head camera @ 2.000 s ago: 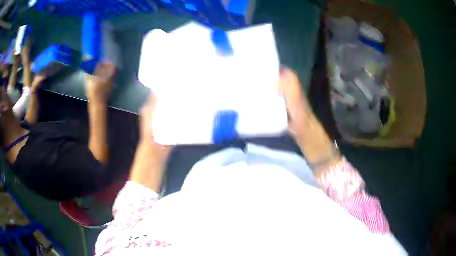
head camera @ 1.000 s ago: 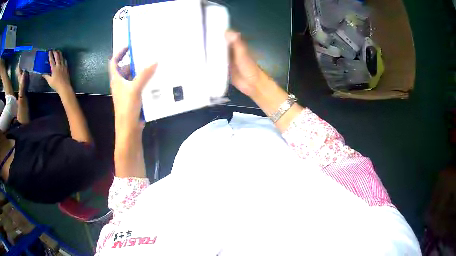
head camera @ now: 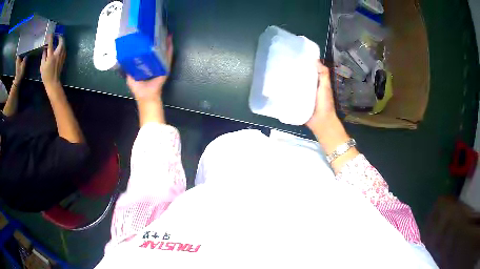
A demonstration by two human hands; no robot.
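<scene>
My left hand (head camera: 149, 86) holds a blue retail box (head camera: 141, 44) from below, its blue sides and end towards me. A white oval device (head camera: 108, 35) with small round marks lies on the dark green bench just left of the box, partly hidden by it. My right hand (head camera: 322, 102) holds a translucent white inner tray (head camera: 287, 76) by its right side, over the front of the bench. The tray's rounded rim faces me; whether something white lies inside it I cannot tell.
A brown carton (head camera: 413, 68) at the right holds bagged parts and a yellow-and-black item (head camera: 383, 90). At the left a neighbouring worker's hand (head camera: 51, 63) holds an open blue-and-white box (head camera: 35, 37). A red seat (head camera: 100, 181) stands below the bench edge.
The white box and tray held together earlier are now apart: box in my left hand, tray in my right. The oval device now shows on the bench. The neighbour's box now appears open.
</scene>
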